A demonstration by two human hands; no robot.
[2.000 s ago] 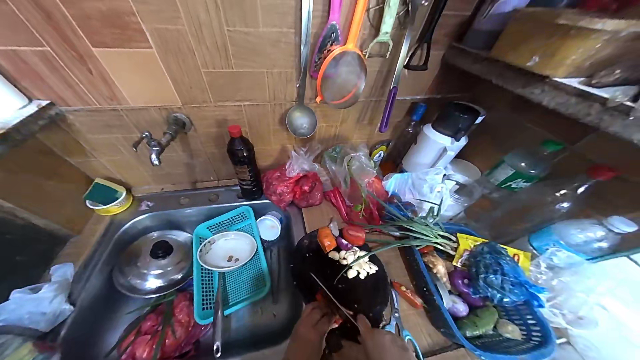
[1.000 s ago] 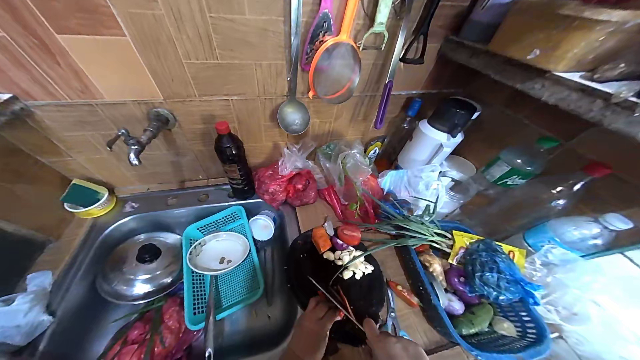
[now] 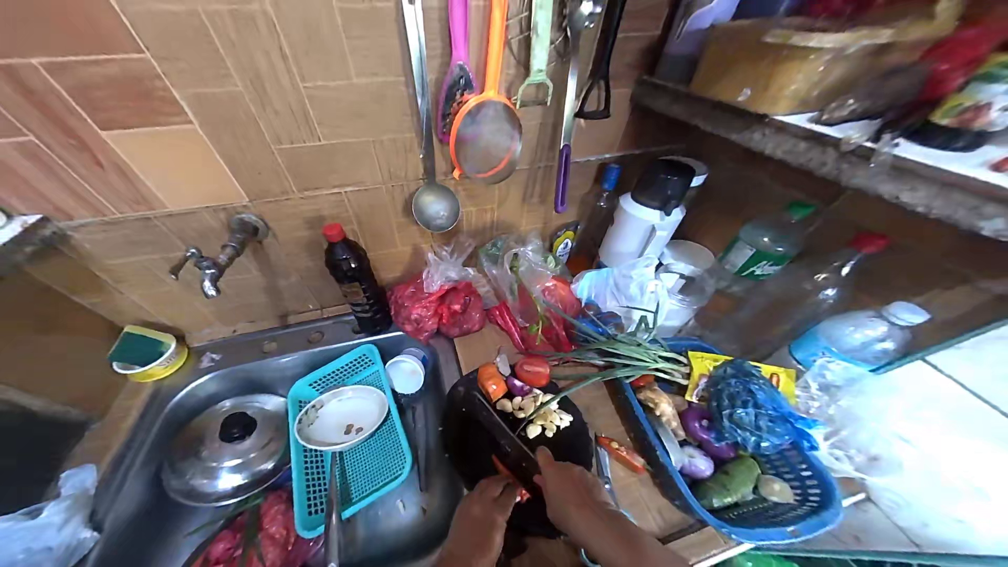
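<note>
On a dark round chopping board (image 3: 465,441) lie garlic cloves (image 3: 539,411), a halved tomato (image 3: 533,370), an orange-red vegetable piece (image 3: 491,382) and a small purple onion piece (image 3: 517,386). My right hand (image 3: 568,492) grips a knife (image 3: 508,441) whose dark blade points up and to the left across the board. Beside the blade, my left hand (image 3: 487,510) holds a red chili pepper (image 3: 508,471) against the board; its fingers partly hide the pepper. Another cut red pepper (image 3: 622,454) lies right of the board, by the metal blade of scissors (image 3: 605,472).
A blue basket (image 3: 815,504) of vegetables stands at the right, with spring onions (image 3: 622,354) across its back edge. Left is a steel sink (image 3: 150,441) holding a teal basket (image 3: 354,492) and a pot lid (image 3: 228,465). Bottles and bags line the wall.
The view has shifted somewhat. Both hands remain low over the board, with the knife still in my right hand. No item has plainly changed place.
</note>
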